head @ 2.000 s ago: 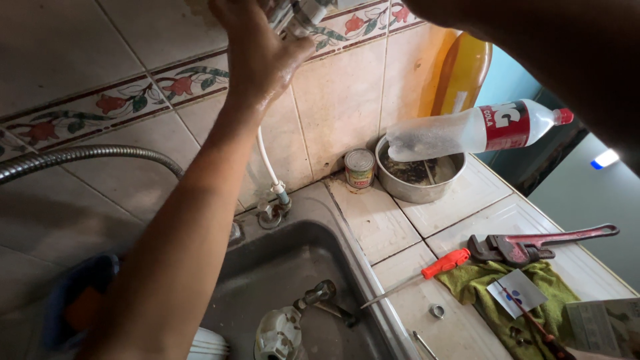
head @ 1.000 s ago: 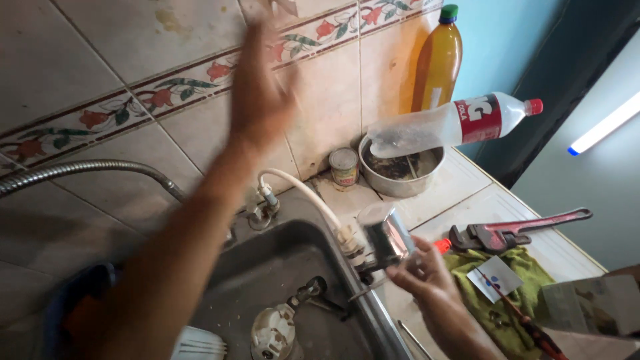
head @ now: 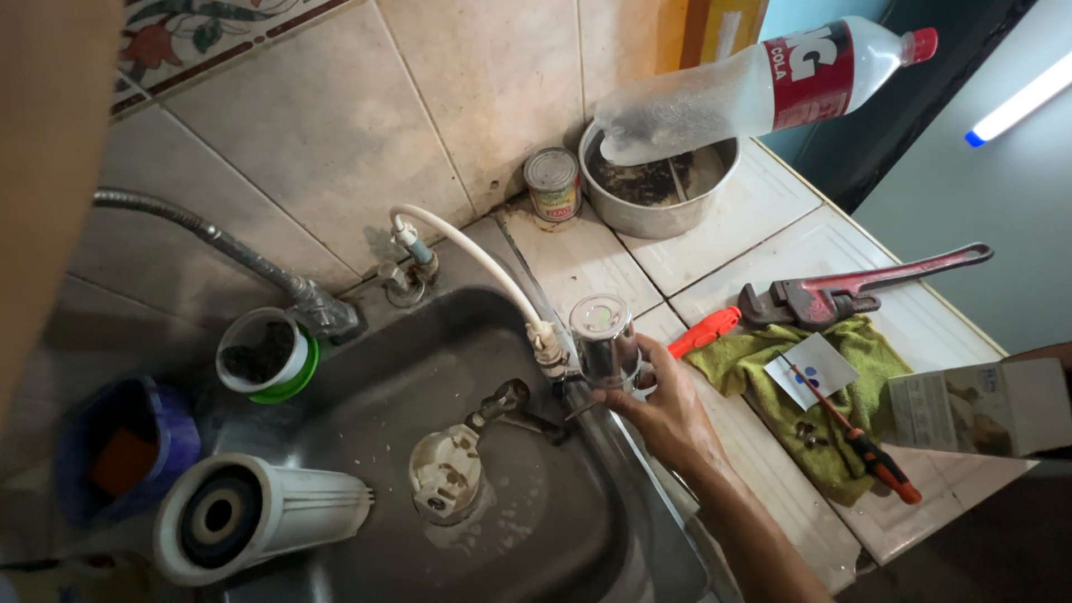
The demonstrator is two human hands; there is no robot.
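Note:
My right hand point(head: 666, 402) holds a chrome cylinder with a clear round end point(head: 605, 339) upright over the sink's right rim. The cylinder is beside the white fitting at the end of a curved white hose point(head: 477, 243); whether they are joined cannot be told. The hose rises from a valve point(head: 406, 276) at the sink's back corner. My left forearm point(head: 50, 167) is blurred at the left edge, its hand out of view. A screwdriver's orange handle point(head: 708, 331) lies just beyond my right hand. A dirty white round part point(head: 446, 473) with a metal elbow point(head: 501, 402) lies in the sink.
Right of the sink are a pipe wrench point(head: 816, 301), a green cloth point(head: 871, 360), a red-and-black screwdriver point(head: 867, 448) and a box point(head: 946, 406). Behind stand a can point(head: 553, 186) and a metal pan point(head: 653, 219) under a plastic bottle point(head: 729, 92). A white filter housing point(head: 310, 507) lies left.
My right hand has come down from the top right and now has the chrome cylinder. My left hand, earlier raised before the tiled wall, has left the view. The view has shifted.

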